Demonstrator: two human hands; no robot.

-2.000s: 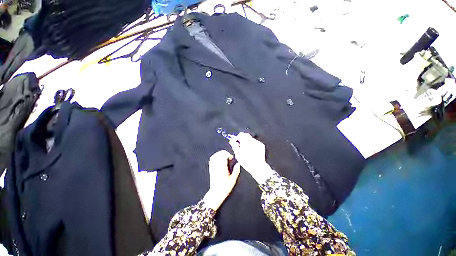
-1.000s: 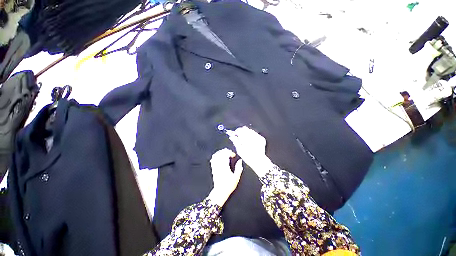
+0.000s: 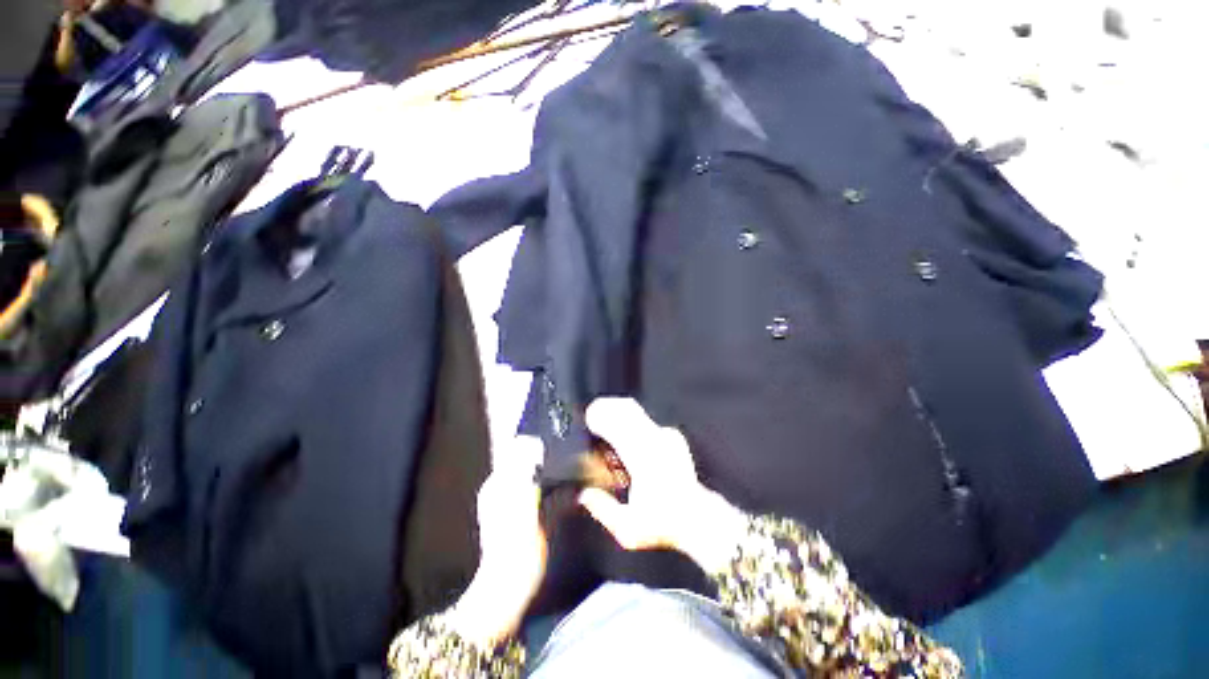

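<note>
A large navy double-breasted coat (image 3: 822, 398) lies front up before me. Several shiny buttons and a pale broken line low on its front show. My right hand (image 3: 656, 484) is over its lower left part, curled round a small reddish thing, which looks like thread snips (image 3: 611, 467); their tips are not clear. My left hand (image 3: 511, 531) is at the coat's left edge, blurred, with its fingers upward beside the sleeve's cuff end (image 3: 554, 405). Whether it grips cloth cannot be told.
A second dark coat (image 3: 318, 398) on a hanger (image 3: 347, 165) lies at the left. Dark grey garments (image 3: 159, 199) and part of a person are beyond it. A white cloth or bag (image 3: 60, 511) is at the far left. A thin pole (image 3: 530, 44) lies at the back. Blue floor shows lower right.
The view has turned left, so both coats sit further right. Both hands have left the button area for the large coat's lower left edge, and have moved apart.
</note>
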